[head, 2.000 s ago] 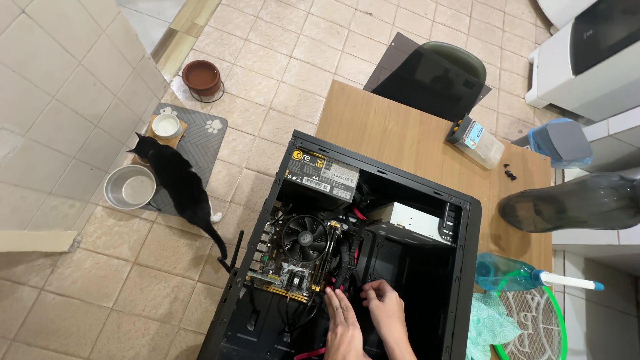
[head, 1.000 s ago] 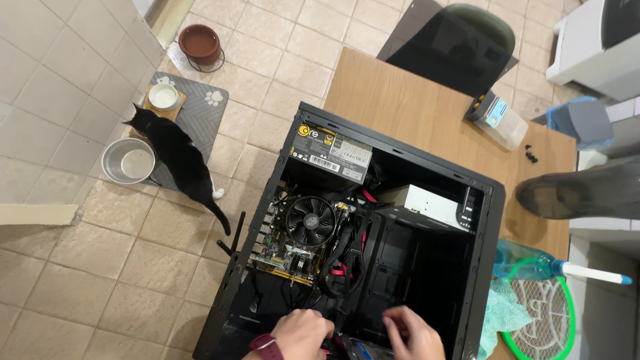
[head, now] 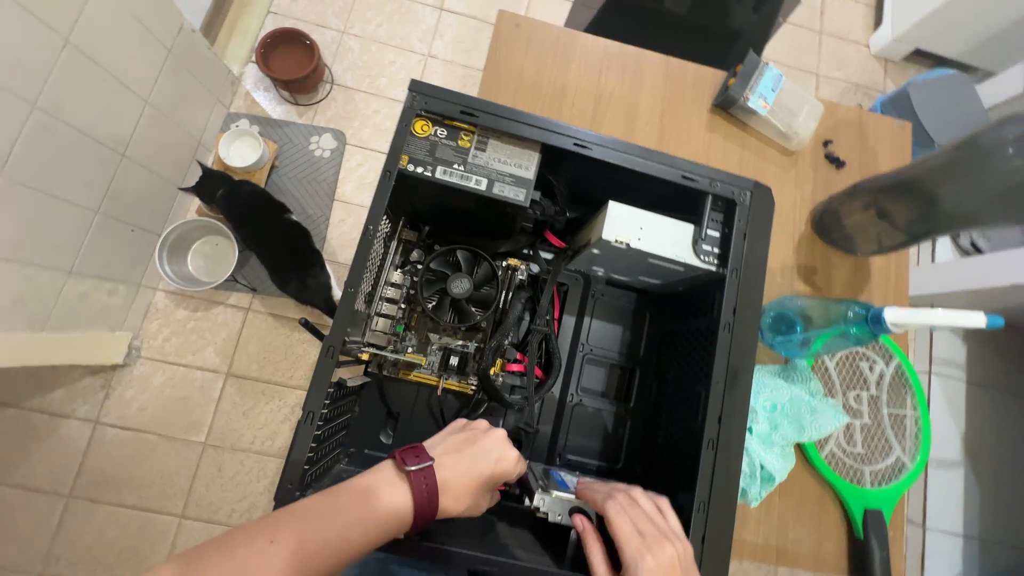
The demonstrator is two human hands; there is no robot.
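An open black computer case (head: 738, 336) lies on its side on the wooden table. Inside are a power supply (head: 472, 160), a motherboard with a round CPU fan (head: 459, 286), a bundle of black cables (head: 528, 344) and a silver optical drive (head: 648, 232). Low in the case, my right hand (head: 636, 520) rests its fingers and thumb on a silver drive (head: 556, 496) with a blue mark. My left hand (head: 472, 468), with a dark red watch band, is closed at the drive's left end; a bit of red cable shows under its fingers. What exactly it pinches is hidden.
On the table are a plastic container (head: 772, 100), small dark pieces (head: 834, 154), a large dark bottle (head: 912, 188), a blue spray bottle (head: 824, 324), a green cloth (head: 788, 424) and an electric swatter (head: 868, 408). A black cat (head: 268, 232) stands beside bowls on the floor.
Two seconds ago both hands were together by the cables near the motherboard. They are now lower in the case, at the silver drive. The view has shifted closer.
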